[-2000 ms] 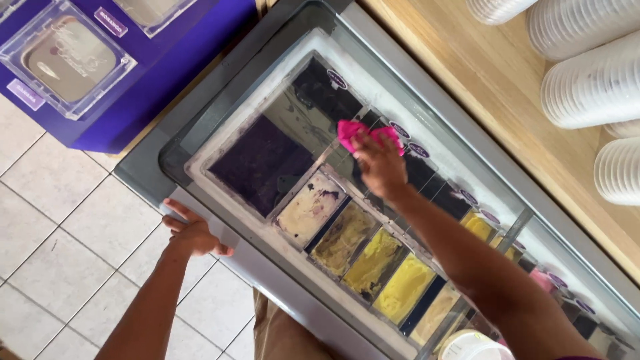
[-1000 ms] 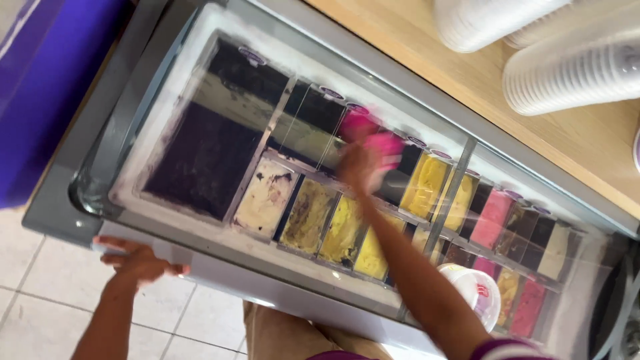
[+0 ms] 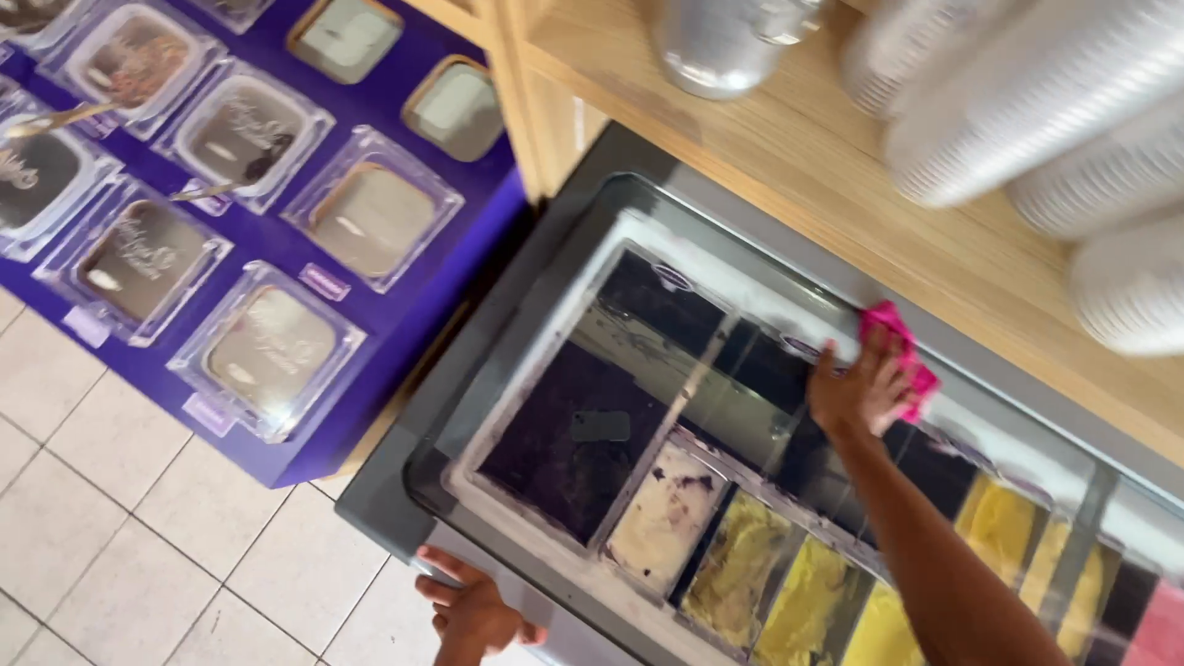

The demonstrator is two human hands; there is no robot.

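Observation:
My right hand (image 3: 860, 388) presses a pink cloth (image 3: 897, 361) against the glass top (image 3: 795, 305) of an ice cream display freezer, near its far edge below the wooden shelf. Its fingers are spread over the cloth. My left hand (image 3: 476, 610) rests at the freezer's near grey edge (image 3: 564, 601), fingers apart, holding nothing. Under the glass lie tubs of ice cream: a dark purple one (image 3: 564, 425), a white one with purple streaks (image 3: 661, 518), and several yellow ones (image 3: 805, 601).
A purple counter (image 3: 407, 305) with clear-lidded containers (image 3: 268, 351) adjoins the freezer at the left. Above, a wooden shelf (image 3: 777, 176) holds stacks of white plastic cups (image 3: 1017, 102) and a metal container (image 3: 721, 46). Pale floor tiles (image 3: 120, 555) show at lower left.
My right hand with the pink cloth has moved over the glass to its far edge. My left hand remains by the near edge. The view has swung toward the purple counter.

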